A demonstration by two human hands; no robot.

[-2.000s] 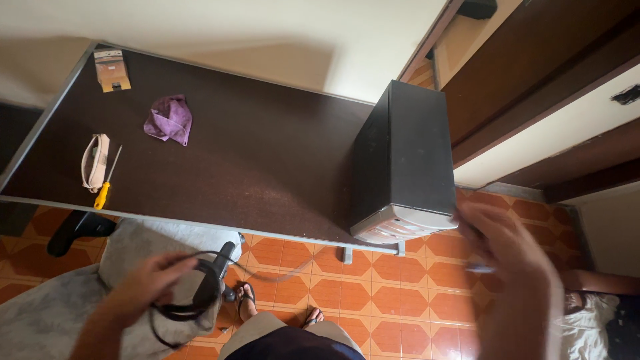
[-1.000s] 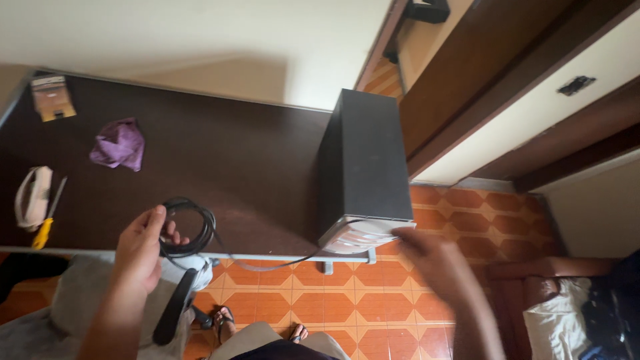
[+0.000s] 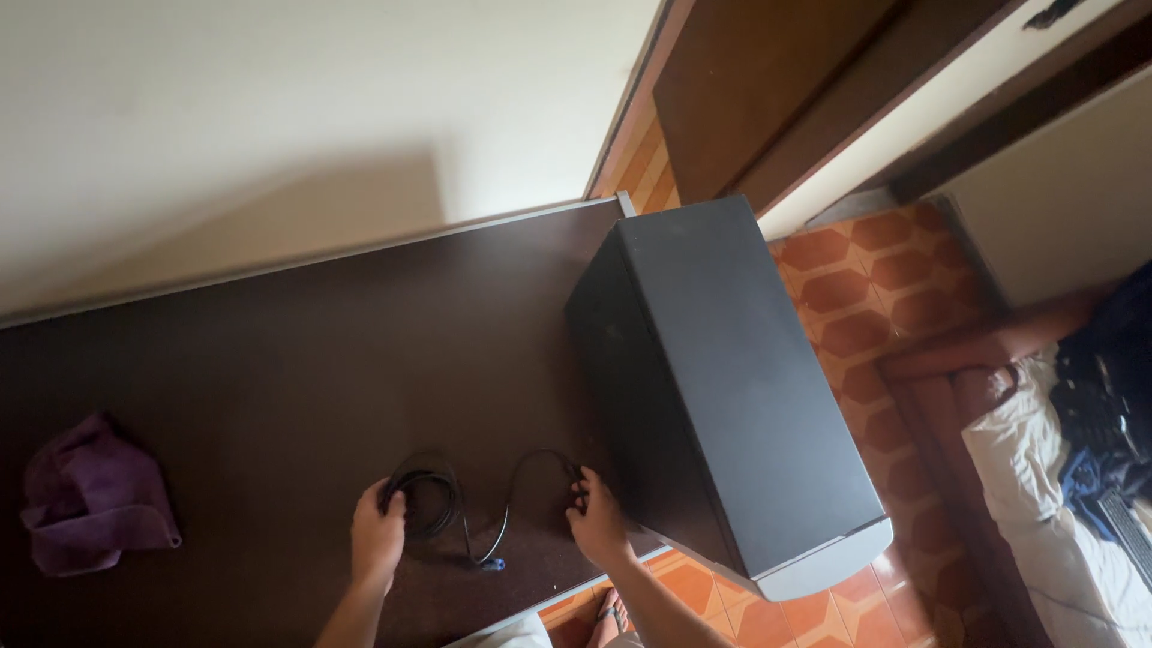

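Note:
A coiled black cable (image 3: 430, 497) is gripped at its left side by my left hand (image 3: 378, 531), over the dark tabletop. My right hand (image 3: 597, 519) pinches another part of the same cable, close to the left side of a black computer tower (image 3: 738, 387). Between the hands the cable hangs in a loop, with a blue connector (image 3: 492, 564) low down near the table's front edge. The tower stands at the right end of the table (image 3: 297, 360), its light grey front panel toward me.
A crumpled purple cloth (image 3: 97, 495) lies at the left of the table. A wall runs along the back edge. At the far right, clothes and a pale fabric (image 3: 1026, 477) lie on reddish-brown furniture. Orange patterned tiles cover the floor.
My right hand has moved from the tower's right front side to its left, over the table. My left hand still holds the coil. The view has shifted closer to the tower.

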